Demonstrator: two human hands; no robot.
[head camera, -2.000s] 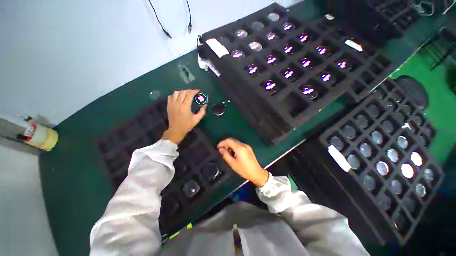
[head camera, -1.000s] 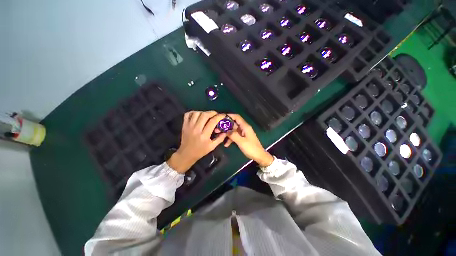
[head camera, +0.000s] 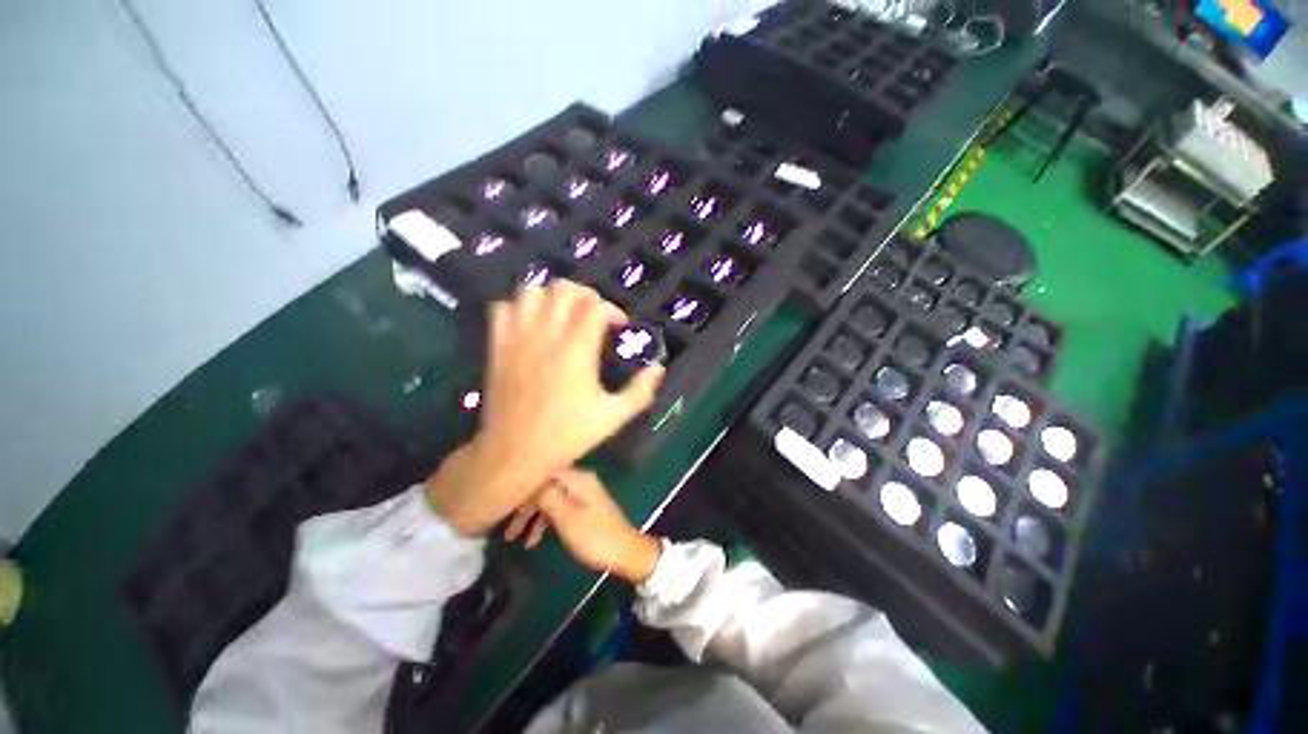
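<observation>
My left hand (head camera: 552, 373) reaches over the near corner of the black foam tray stack (head camera: 474, 215). Its thumb and fingers are around a round black-rimmed lens unit (head camera: 633, 344) with white-purple glare. The unit is at or just above a compartment at the tray's near edge; its exact height cannot be told. Other lens units with purple glare sit in that tray. My right hand (head camera: 577, 522) is lower, partly behind my left wrist, with fingers apart and no part seen in it.
A thin black work tray (head camera: 244, 502) lies on the green mat at left, partly under my left sleeve. A lower tray stack (head camera: 846, 538) with pale discs stands beside the bench edge at right. More black trays (head camera: 789, 86) are behind. Cables hang on the wall.
My left hand has moved the lens unit from between both hands to the tray stack. My right hand has let go of it and stays nearer the bench edge. The view has turned right.
</observation>
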